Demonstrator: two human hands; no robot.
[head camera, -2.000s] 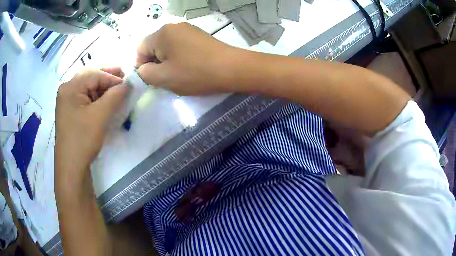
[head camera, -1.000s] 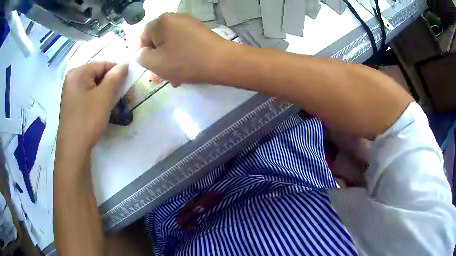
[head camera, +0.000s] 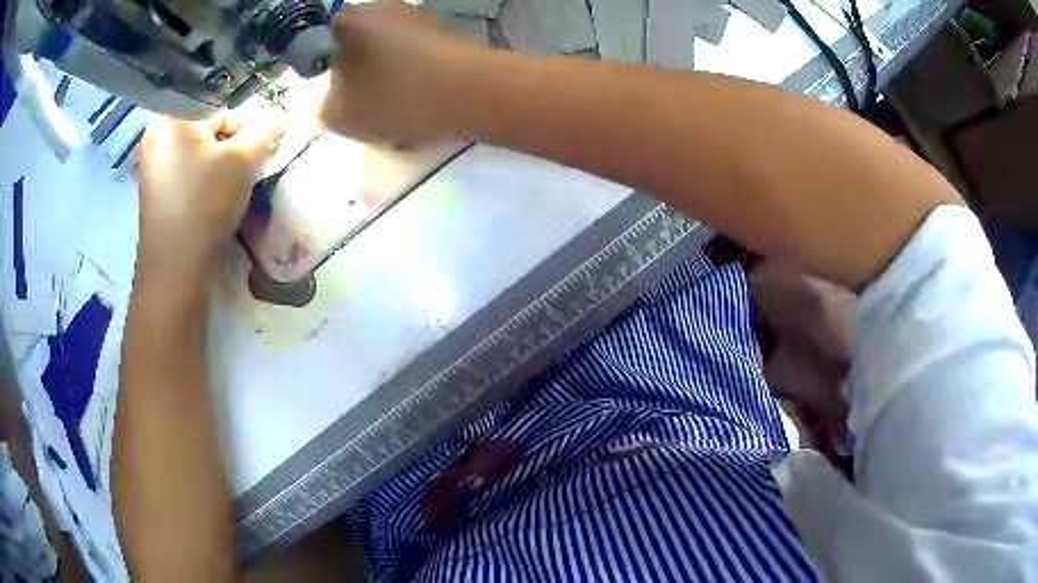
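Note:
My left hand (head camera: 203, 159) is at the needle area below the sewing machine head (head camera: 188, 51), its fingers bent together around a pale piece (head camera: 271, 123) that is washed out by the lamp. A small dark blue bit (head camera: 263, 196) shows beside these fingers. My right hand (head camera: 381, 74) is just right of the machine head, with curled fingers. Its fingertips are hidden behind the hand and in glare, so what it holds cannot be told. The slide plate (head camera: 330, 205) lies below the hands, with a dark cut-out (head camera: 282, 289) at its end.
Grey cut pieces (head camera: 620, 29) lie fanned at the top, behind my right forearm. Blue fabric pieces (head camera: 77, 370) lie at the left. Black cords (head camera: 837, 68) cross the table's right edge. A printed ruler (head camera: 478, 370) lines the front edge. Cardboard boxes (head camera: 990, 148) stand at the far right.
Both hands have moved up toward the machine head. The pale piece, earlier stretched between them over the table, is now mostly hidden. More of the slide plate and its cut-out shows.

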